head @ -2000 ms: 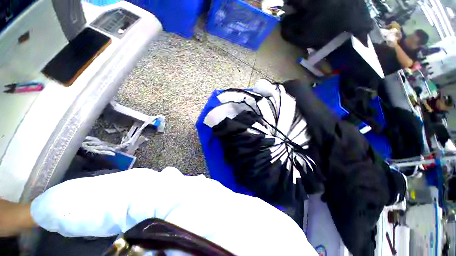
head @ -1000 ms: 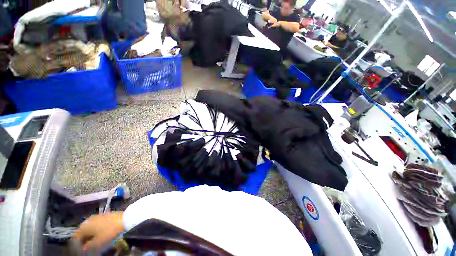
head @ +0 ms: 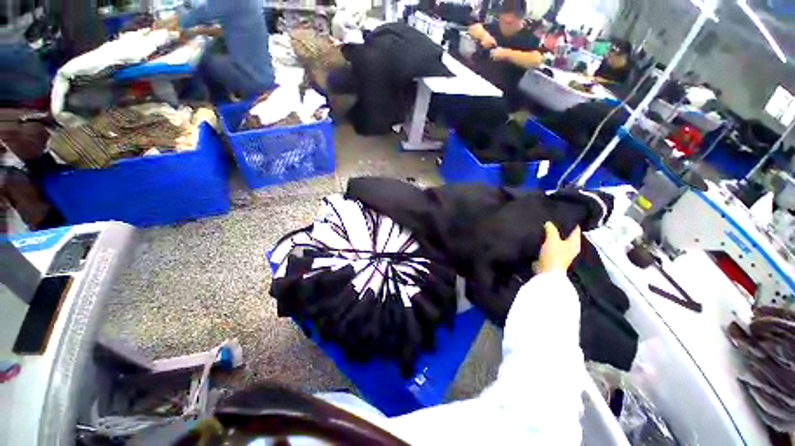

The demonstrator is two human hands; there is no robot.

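My right hand (head: 559, 251), in a pale sleeve, reaches out to a heap of black cloth (head: 488, 231). Two digits show apart against the cloth; the others are hidden, and I cannot tell whether it grips. The cloth drapes over the edge of a white table at the right. Beside it, a round fan-shaped bundle of black-and-white cut pieces (head: 375, 261) rests in a blue bin (head: 418, 379). My left hand is not in view.
A white machine table (head: 83, 305) with a phone (head: 42, 315) stands at the left. Blue bins of cloth (head: 139, 192) stand on the speckled floor (head: 209, 279). A metal pole (head: 641, 109) rises at the right. Other people work behind.
My right hand has swung from the lower left, across the view, to the black cloth at the right. The view has turned away from the phone table since the earliest frame.
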